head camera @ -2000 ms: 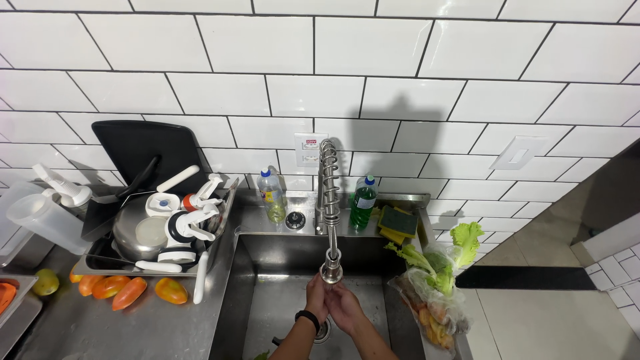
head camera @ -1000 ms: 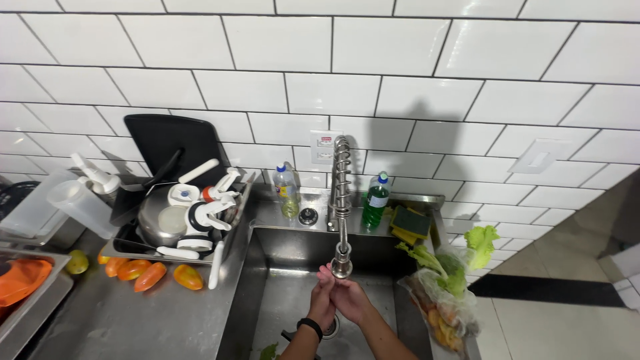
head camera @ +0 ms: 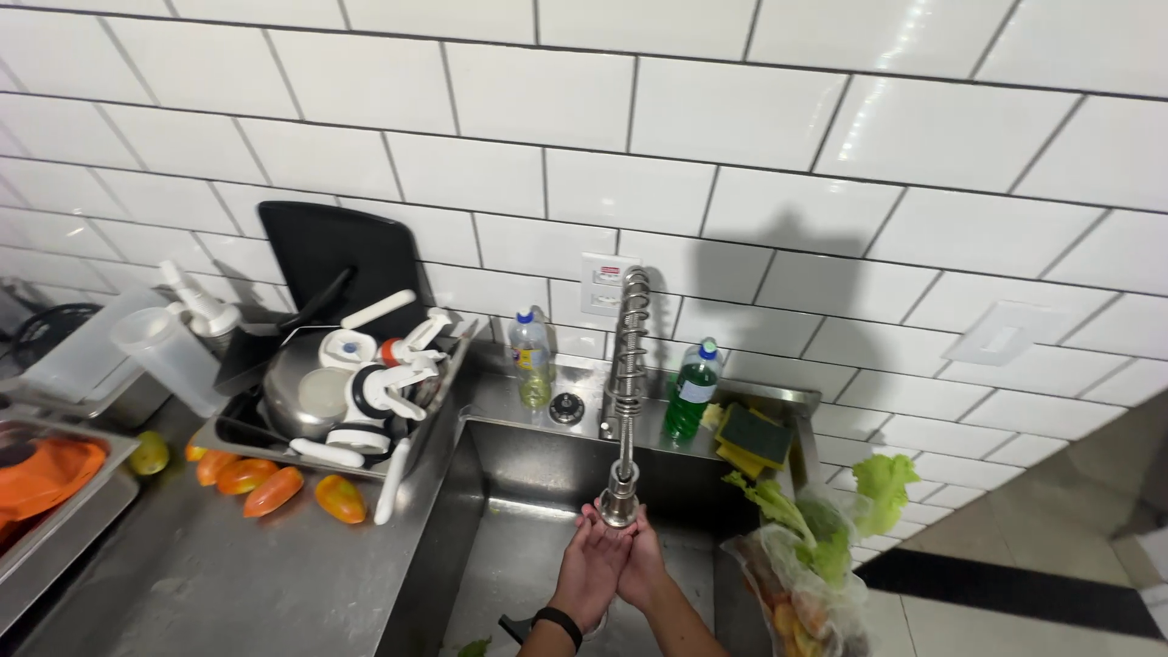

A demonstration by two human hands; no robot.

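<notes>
My left hand (head camera: 591,558) and my right hand (head camera: 644,557) are side by side and touching, palms up, directly under the spray head (head camera: 620,502) of a coiled spring faucet (head camera: 630,365). Both hang over the stainless steel sink (head camera: 511,538). Fingers of both hands reach the spray head's rim, and neither hand holds an object. A black band circles my left wrist. Whether water runs is not clear. Below my hands, a dark handle (head camera: 516,628) and a scrap of green leaf (head camera: 474,648) lie in the basin, partly cut off or hidden.
Behind the sink stand a bottle of yellowish liquid (head camera: 531,360), a green bottle (head camera: 691,392) and sponges (head camera: 753,438). At right is a plastic bag of food scraps (head camera: 794,593) with lettuce (head camera: 883,493). Left are a tray of washed-looking kitchenware (head camera: 319,392) and several tomatoes (head camera: 274,493).
The view has shifted somewhat. My hands remain together under the spray head, and the palms look more opened upward now than in the earlier frames.
</notes>
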